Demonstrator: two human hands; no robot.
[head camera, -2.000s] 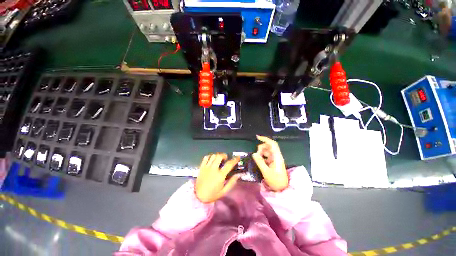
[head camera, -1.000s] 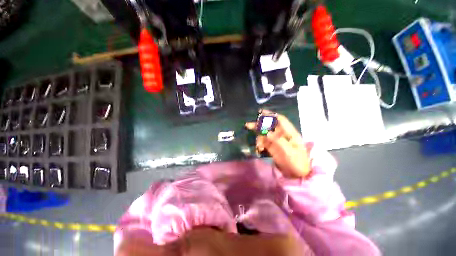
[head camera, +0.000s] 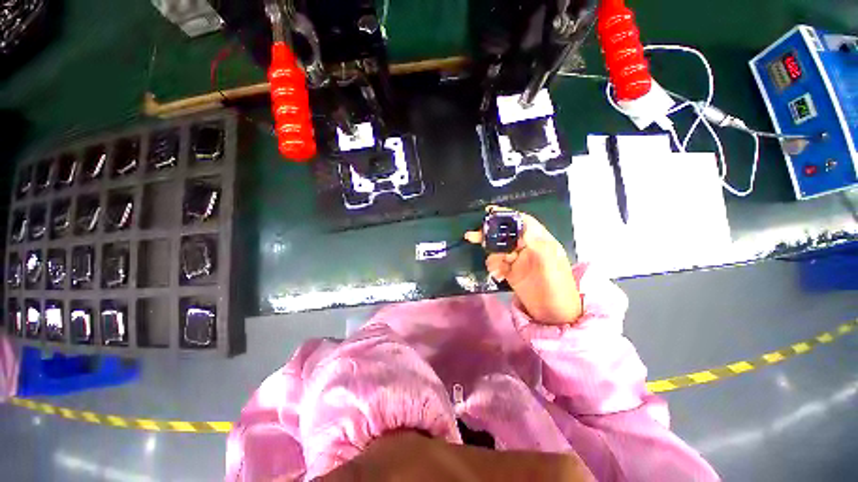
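Note:
A small black watch body (head camera: 502, 232) with faint marks on its face is held upright in the fingertips of my right hand (head camera: 538, 273), above the bench's front edge. My left arm is bent back towards me; my left hand (head camera: 442, 459) is a blurred, cut-off shape at the bottom edge, and its fingers are hidden. A small white part (head camera: 431, 249) lies on the green mat left of the watch body. Behind stand two fixtures with white-outlined nests, the left one (head camera: 378, 171) and the right one (head camera: 523, 141), under red-handled toggle clamps.
A dark compartment tray (head camera: 237, 273) with watch bodies and some empty pockets lies at left. White paper sheets (head camera: 677, 212) with a dark strip lie at right. Behind them are a white cable with adapter (head camera: 644, 105) and a blue controller box (head camera: 809, 113). A blue stool (head camera: 75, 370) stands at lower left.
My left hand has left the watch body and drawn back to the bottom edge. My right hand has raised the watch body; its lit green-white face is now mostly dark. The view has shifted.

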